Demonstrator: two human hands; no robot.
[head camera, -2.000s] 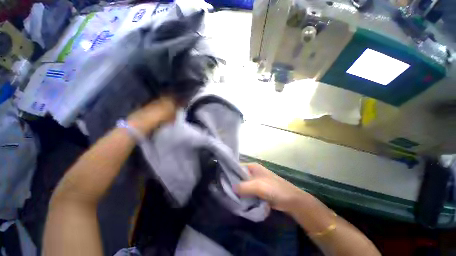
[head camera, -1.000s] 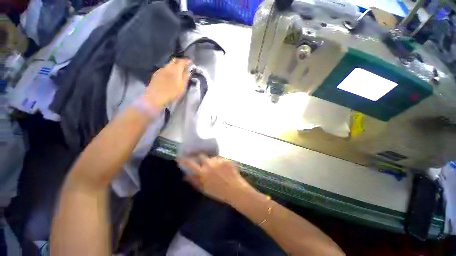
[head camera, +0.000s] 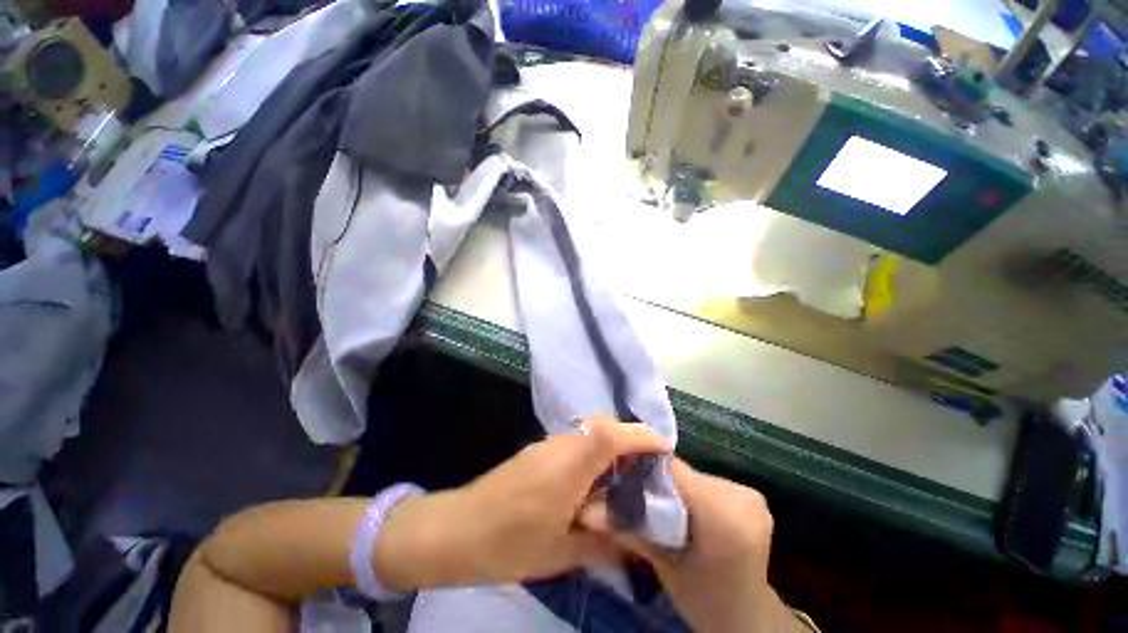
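The garment (head camera: 421, 111), light grey and charcoal cloth, lies heaped on the table left of the machine and hangs over its front edge. A light grey panel (head camera: 575, 322) with a dark strip along it runs from the heap down to my hands. My left hand (head camera: 532, 501) and my right hand (head camera: 717, 532) are close together in front of the table edge, both closed on the end of this panel. Some fingertips are hidden by the cloth and by each other.
The sewing machine (head camera: 854, 161) with a lit screen stands at right, a small pale piece (head camera: 810, 266) under its arm. A black phone (head camera: 1042, 488) is at the right table edge. A blue basket (head camera: 581, 25) is behind, printed packaging (head camera: 142, 198) at left. Grey cloth (head camera: 50, 346) hangs far left.
Both hands have moved down and right and come together at the panel's end. The panel is now stretched out from the heap. My left hand has left the upper cloth.
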